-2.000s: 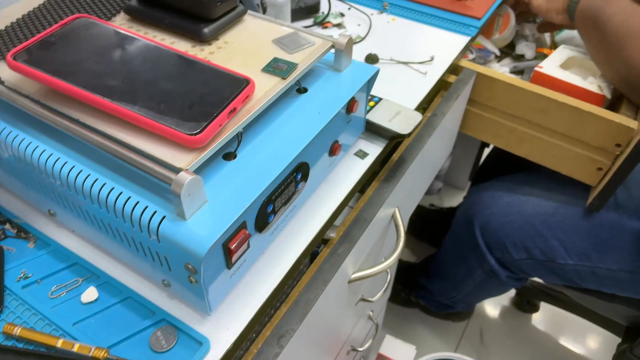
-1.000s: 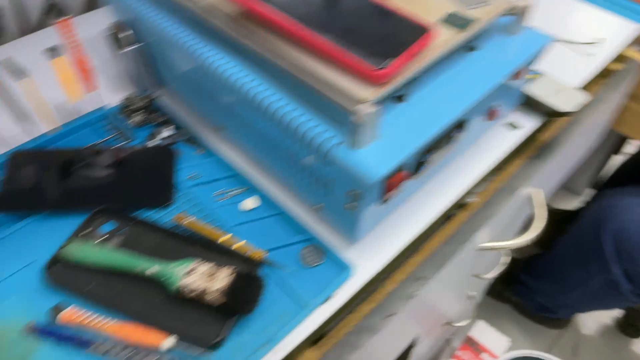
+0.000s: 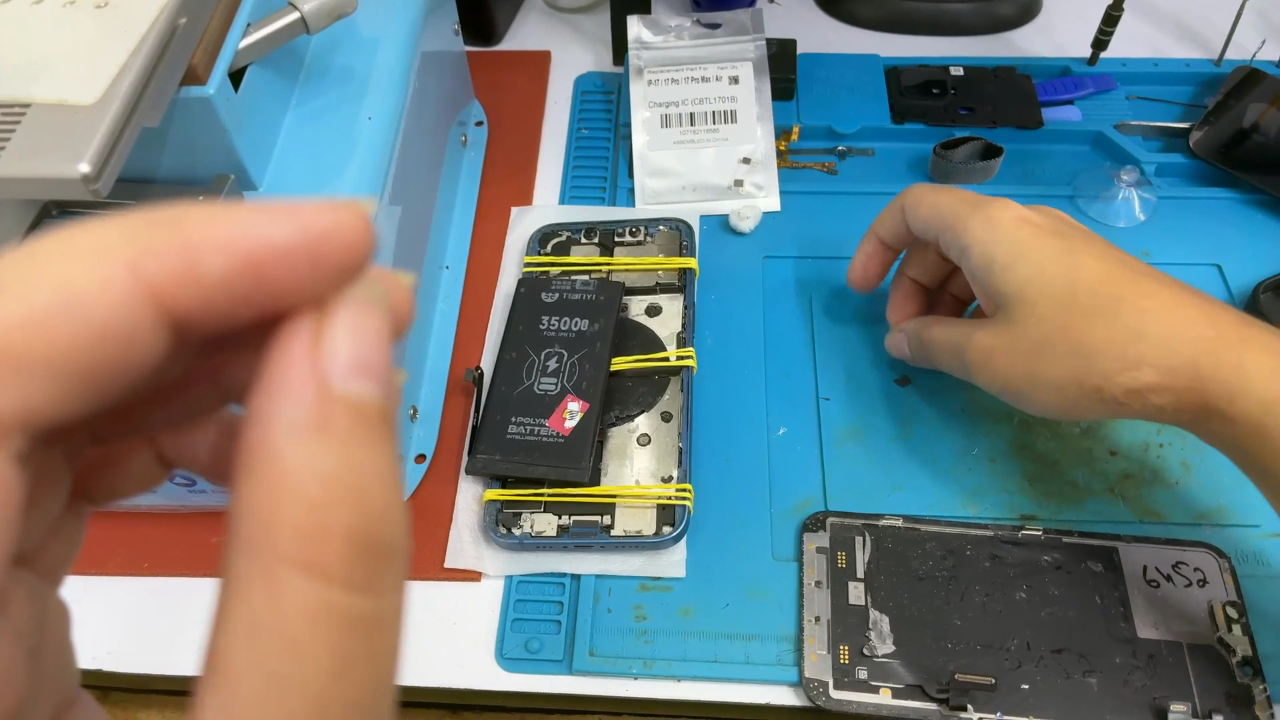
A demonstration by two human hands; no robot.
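Observation:
My left hand [image 3: 250, 400] is raised close to the camera at the left, blurred, thumb and fingertips pinched together; whether something small is between them I cannot tell. My right hand [image 3: 1000, 300] hovers over or rests on the blue silicone mat, fingers curled and apart, holding nothing visible. Between the hands lies an opened phone body [image 3: 640, 440] on white paper, with yellow rubber bands [image 3: 610, 265] around it. A black phone battery [image 3: 550, 380] lies slantwise on its left side. Below my right hand is a detached phone display [image 3: 1000, 620], inner side up.
A blue machine [image 3: 420, 150] stands at the left on a red mat [image 3: 515, 110]. Behind the phone lies a labelled plastic pouch [image 3: 700, 130]. Further right are a black phone part [image 3: 965, 95], blue pry tools [image 3: 1075, 90], a rolled dark strap [image 3: 965, 158] and a clear suction cup [image 3: 1120, 195].
The view has swung a lot, to another part of the bench. Both my hands are now in view; neither was clearly seen before. The red-cased phone and the seated person are out of view.

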